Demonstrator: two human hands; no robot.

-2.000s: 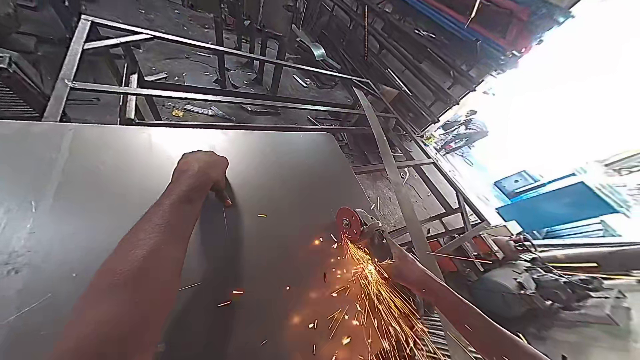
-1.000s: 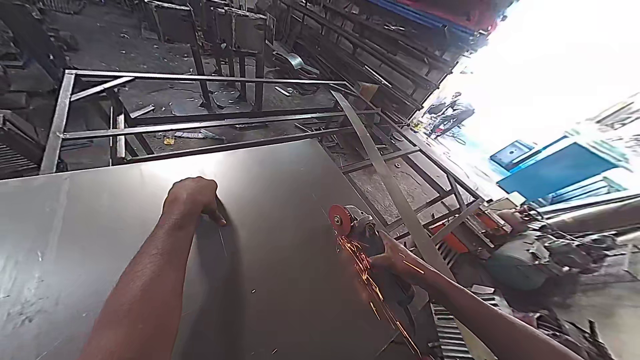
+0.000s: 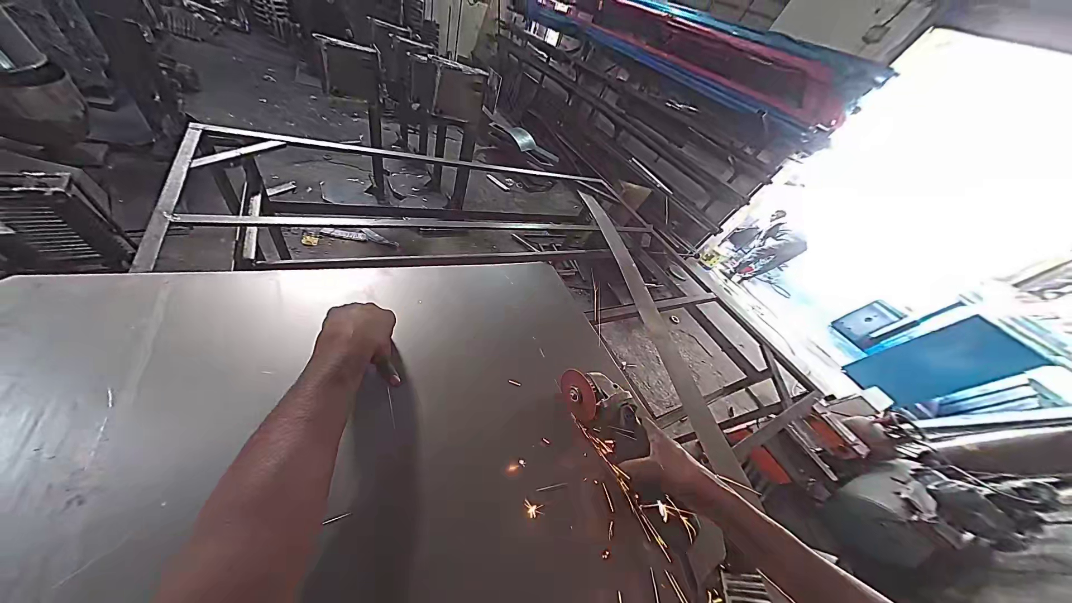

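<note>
A large grey sheet of metal [image 3: 477,352] fills the lower left and middle of the view. On it rests my left hand [image 3: 360,335], curled with the thumb pointing down; whether it grips anything cannot be made out. My right hand [image 3: 657,461] is shut on an angle grinder [image 3: 615,406] at the sheet's right edge. The grinder's red disc [image 3: 579,395] stands nearly upright, and orange sparks fly from it down and to the right. The grinder's rear part is partly hidden by my hand and the sparks.
Beyond the sheet lies a welded steel frame [image 3: 377,222], with a long flat metal strip [image 3: 653,314] slanting across its right part. Racks of metal bars [image 3: 620,109] stand behind. A person [image 3: 775,243] is crouched in the bright doorway. Machinery [image 3: 896,511] sits at the lower right.
The spark stream is thinner than two seconds ago. Both hands keep about the same places on the sheet, the right still on the grinder. The view has shifted somewhat.
</note>
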